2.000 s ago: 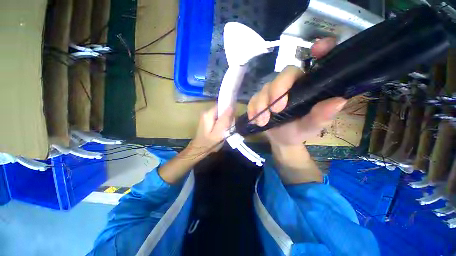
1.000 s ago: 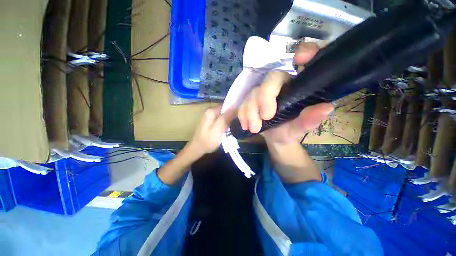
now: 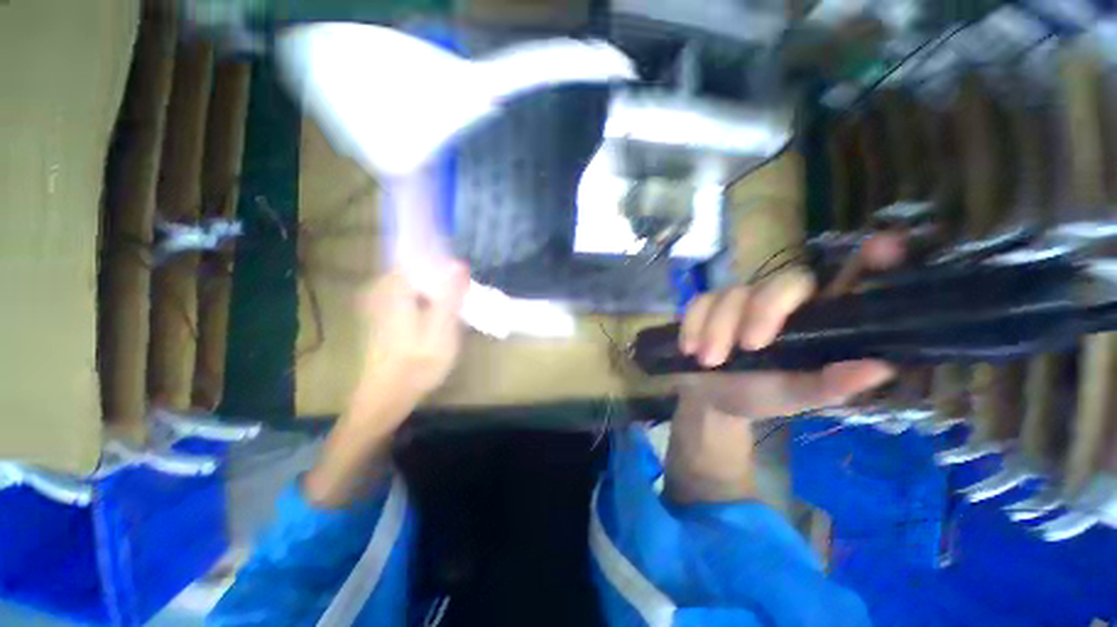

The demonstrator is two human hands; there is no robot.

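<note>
My left hand [image 3: 414, 328] holds the white and pinkish headband assembly [image 3: 418, 227] by its arc, left of centre. Its broad white end [image 3: 380, 98] points up and away, and a short white end sticks out to the right below my fingers. My right hand [image 3: 769, 349] is wrapped round the black electric screwdriver [image 3: 906, 321], which lies nearly level with its tip pointing left. The tip and the headband are apart. The picture is blurred, so the bit and any screws cannot be made out.
The silver-white screw feeder [image 3: 676, 123] stands behind, on the patterned mat [image 3: 521, 184]. Cardboard divider sheets [image 3: 137, 245] with white parts stand at left, and more [image 3: 980, 147] at right. Blue bins [image 3: 172, 527] are low at left and low at right [image 3: 870, 490]. Brown cardboard [image 3: 490, 380] covers the bench.
My left hand has moved left with the headband, away from the screwdriver. The screwdriver has moved right and down and tilted to nearly level. The feeder now shows between them.
</note>
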